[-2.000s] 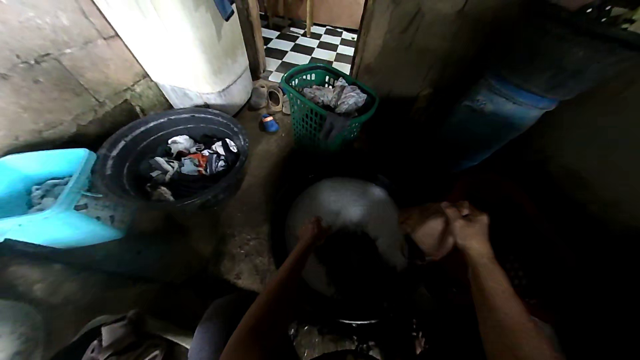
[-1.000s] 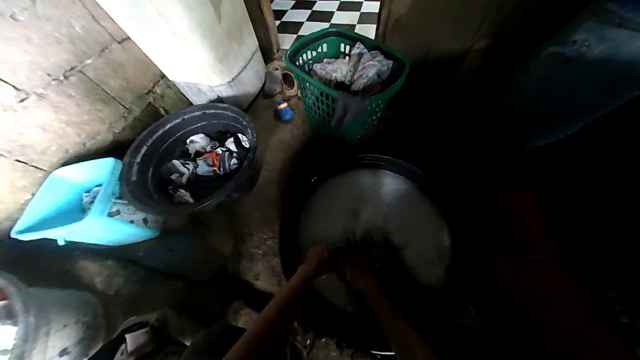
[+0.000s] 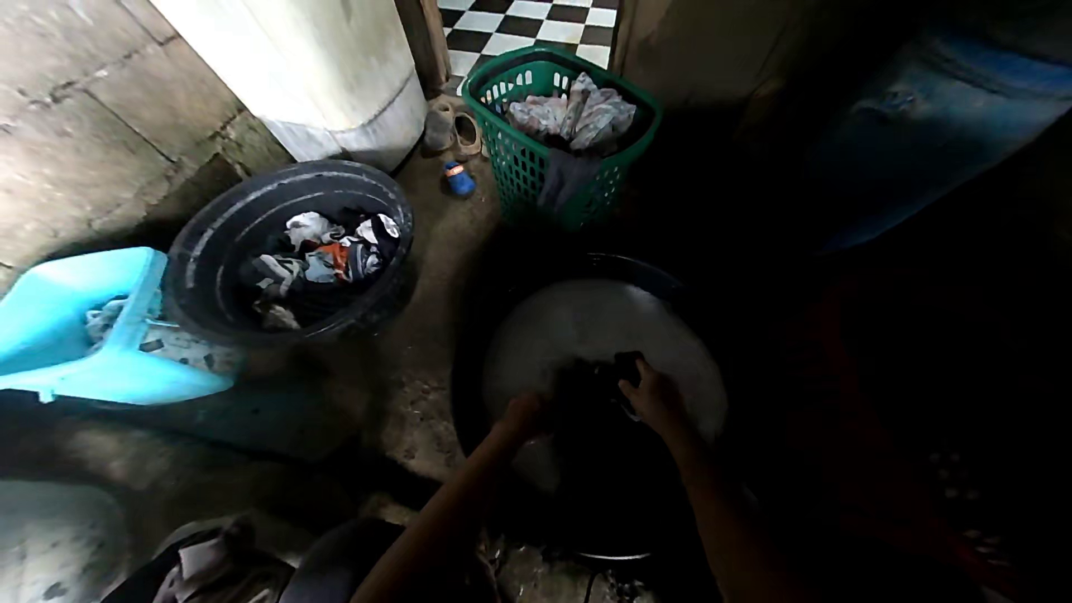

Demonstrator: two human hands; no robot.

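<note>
A large dark round basin [image 3: 469,394] holds greyish, sudsy water [image 3: 586,322]. Dark wet cloth [image 3: 586,394] lies in it between my hands. At the cloth's left side is my left hand [image 3: 526,414], closed on its edge. My right hand [image 3: 653,395] grips another part of the cloth on the right, with a finger and thumb showing at a dark fold. Deep shadow hides the cloth's outline and the lower part of the basin.
A green plastic laundry basket [image 3: 523,159] with cloth stands beyond the basin. To the left are a black tub [image 3: 201,243] of clothes and a light-blue plastic container [image 3: 109,381]. Shoes [image 3: 440,127] and a small blue object [image 3: 459,179] lie on the floor; a blue drum [image 3: 938,142] stands right.
Two seconds ago my right hand was off to the right of the sudsy water; it is now over the water at the dark cloth. My hands are farther apart than one second ago.
</note>
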